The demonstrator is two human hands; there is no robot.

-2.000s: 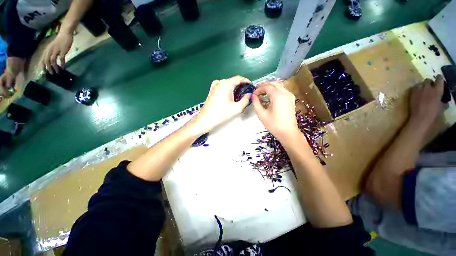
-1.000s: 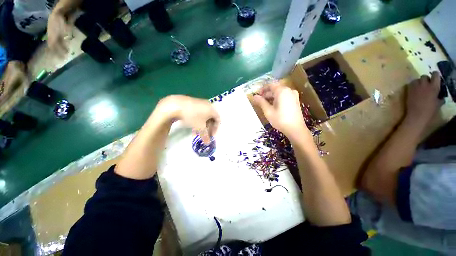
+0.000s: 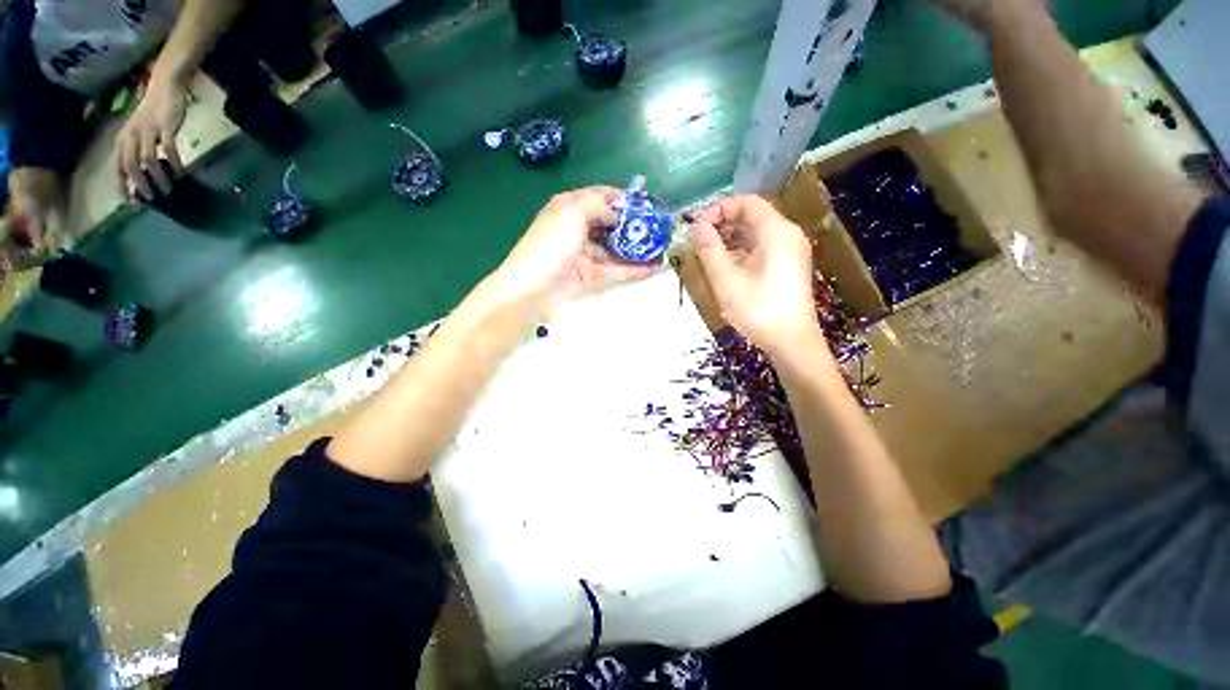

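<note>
My left hand (image 3: 573,249) holds a round blue circuit board (image 3: 639,232) by its edge, above the far end of the white work sheet (image 3: 594,445). The board's face with white marks is turned towards me. My right hand (image 3: 758,270) is just right of the board, fingertips pinched together at a small dark-ended component (image 3: 688,218); its details are too small to tell. A loose pile of red and black lead wires (image 3: 742,404) lies on the sheet's right side, partly under my right forearm.
A cardboard box (image 3: 884,307) of small dark parts stands right of a white post (image 3: 809,88). The green conveyor (image 3: 486,243) beyond carries board assemblies (image 3: 544,140) with cables. Another person's arm (image 3: 1093,148) reaches over the right side; another person's hand (image 3: 151,142) is at upper left.
My left hand has picked the round board up from the sheet and moved away from me. My right hand stays close by. Belt items have shifted left. The neighbour's arm at right has reached forward.
</note>
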